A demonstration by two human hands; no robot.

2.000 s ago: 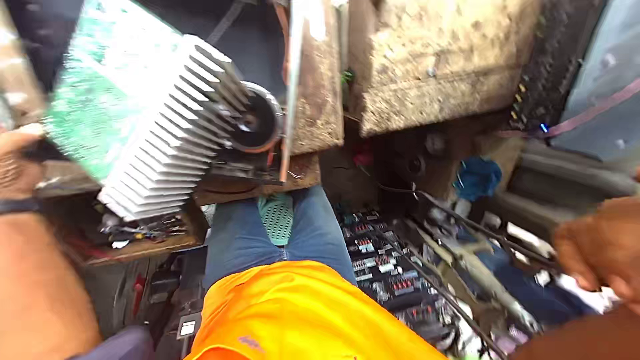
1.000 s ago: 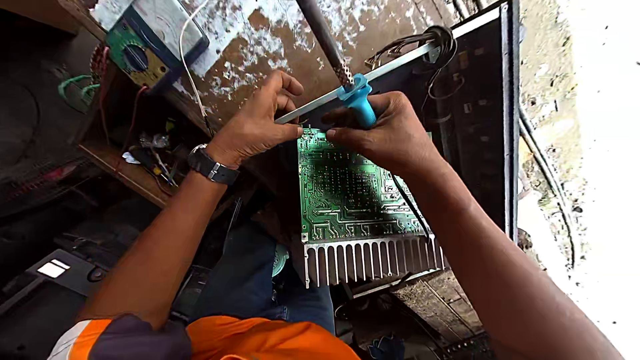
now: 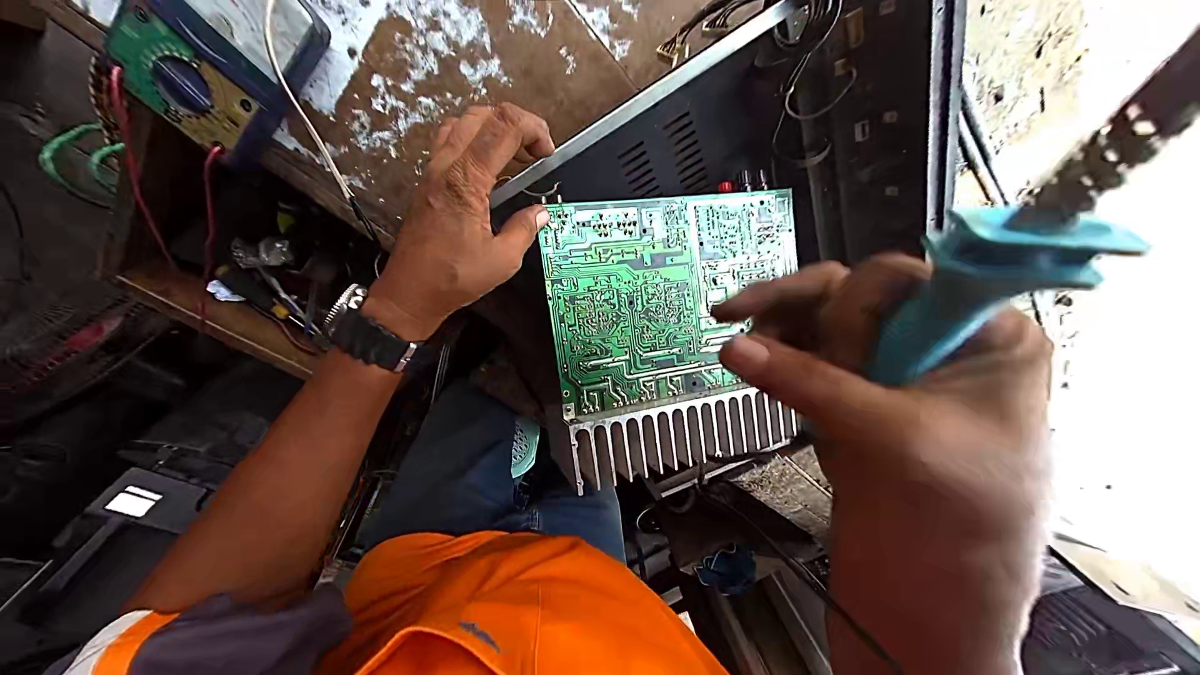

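Observation:
My left hand point(image 3: 469, 216) rests at the corner of a green circuit board point(image 3: 637, 300), its thumb on the board's upper left edge and its fingers over the metal rim of a black chassis point(image 3: 647, 141). A finned aluminium heat sink point(image 3: 684, 433) runs along the board's near edge. On the right, my right hand point(image 3: 900, 375) is raised, blurred, around the blue handle of a tool with a perforated metal barrel, likely a soldering iron point(image 3: 947, 291). Its thumb and a fingertip stand apart, in front of the board's right side. The tool's tip is out of view.
An analog multimeter point(image 3: 202, 80) with red leads lies at the upper left on the worn wooden bench point(image 3: 450, 56). Below it, a wooden shelf point(image 3: 225, 319) holds small tools. Wires hang over the chassis at the upper right. A blue crumpled item point(image 3: 727, 569) lies low, right of my legs.
My right hand with the blue-handled tool has moved away from the board's upper edge to the right. My left hand stays by the corner. The view swung strongly after the oldest frame.

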